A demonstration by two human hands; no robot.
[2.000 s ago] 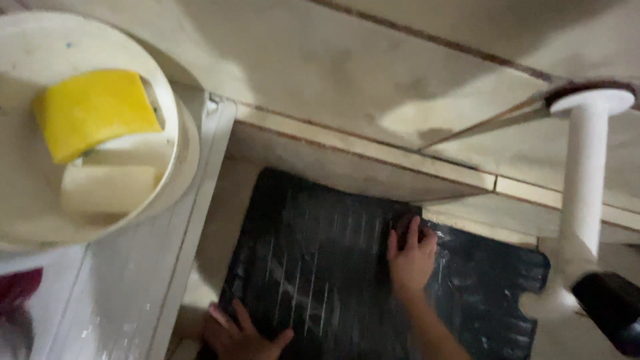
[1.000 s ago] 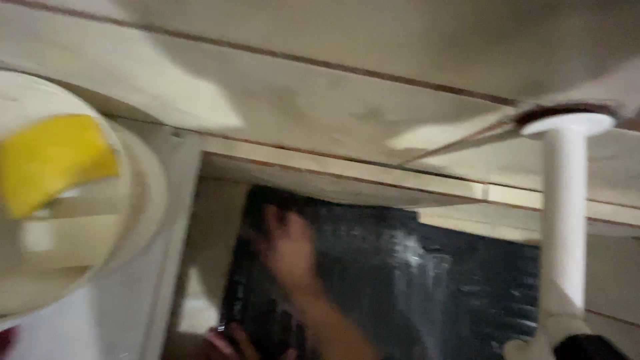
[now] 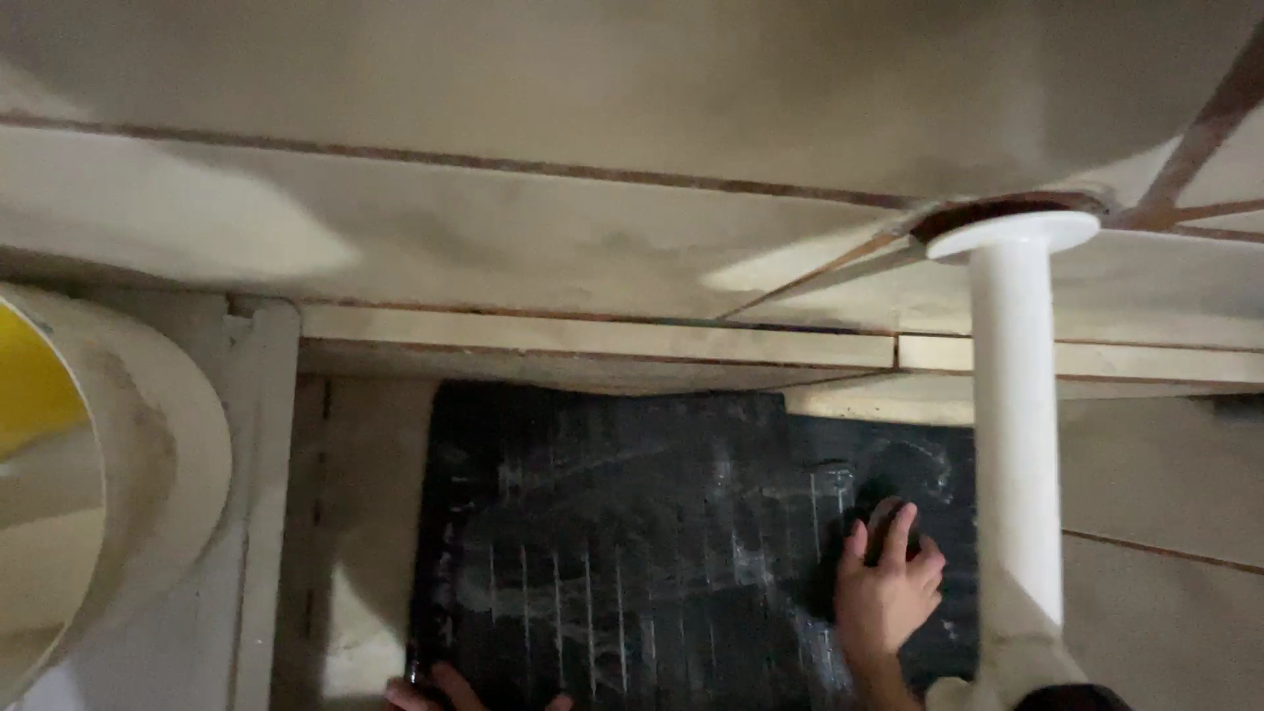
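Observation:
A black ribbed mat, wet with whitish streaks, lies flat below the tiled wall. On its right part is my right hand, fingers bent around a small dark object pressed to the mat; what the object is cannot be told. My left hand shows only as fingertips at the bottom edge, at the mat's lower left corner, the rest of it out of view. A round white tub stands at the far left with a yellow sponge or cloth inside.
A white pipe with a round flange comes out of the tiled wall right of my right hand. A black fitting sits at its lower end. A pale ledge under the tub borders the floor on the left.
My right hand has moved from the mat's upper left, where it was a second ago, to its right part. My left hand stays near the lower left corner. The view has shifted.

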